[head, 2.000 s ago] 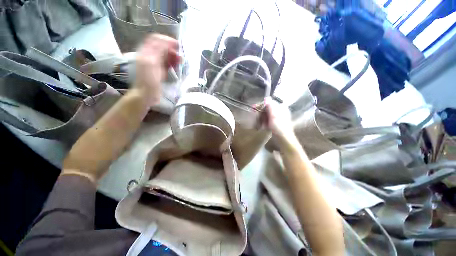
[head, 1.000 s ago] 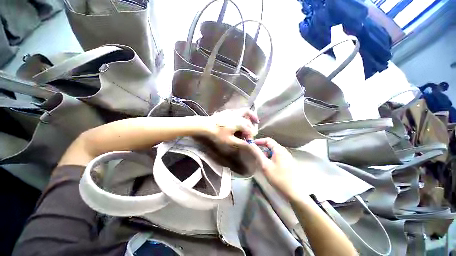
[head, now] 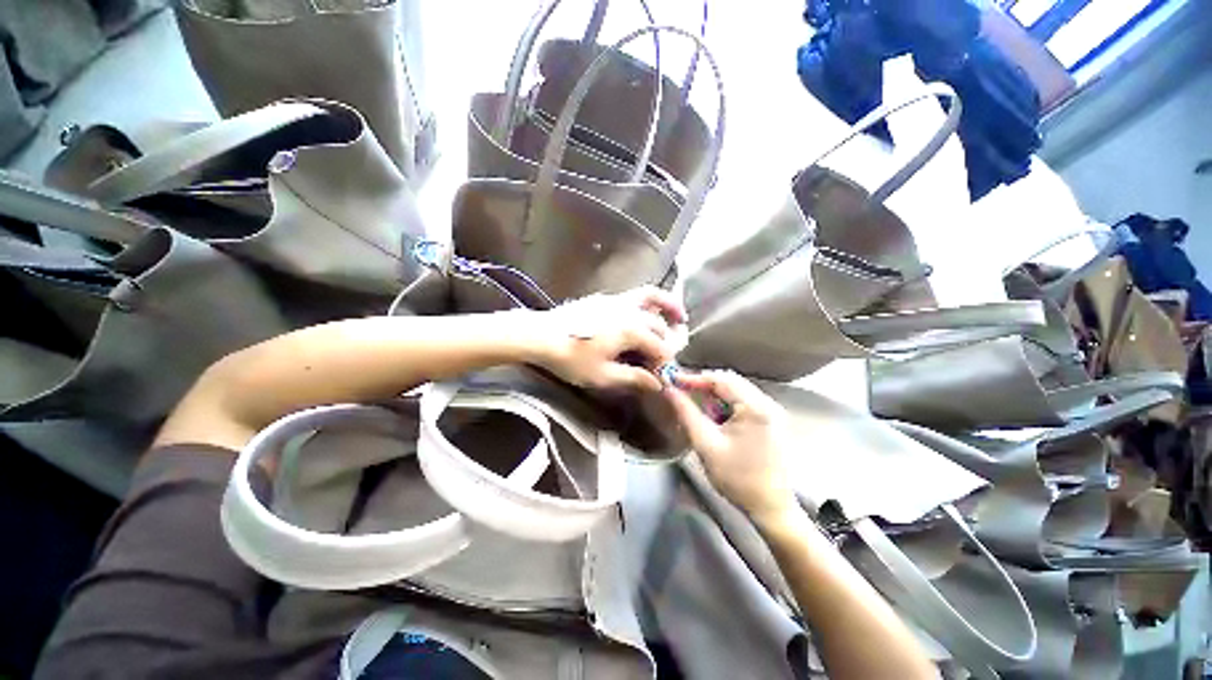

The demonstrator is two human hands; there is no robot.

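A grey-beige tote bag (head: 512, 585) lies against my front, its two pale handles (head: 332, 558) looped over it. My left hand (head: 618, 343) reaches across from the left to the bag's upper side edge, fingertips pinched there. My right hand (head: 734, 432) meets it from the right, thumb and fingers pinched at the same spot. A tiny blue and shiny bit (head: 669, 376) shows between the fingertips; it may be a metal fitting with film. The fingers hide most of it.
Similar tote bags stand beyond my hands (head: 572, 233), at the left (head: 319, 213) and at the right (head: 771, 299). More bags lie at the far right (head: 964, 385). A dark blue pile (head: 930, 80) is at the back right, with brown leather goods (head: 1123, 319) farther right.
Since two seconds ago, both hands have come together at the bag's edge, and the bag has turned so its open mouth no longer faces me. Over the last second they have hardly moved.
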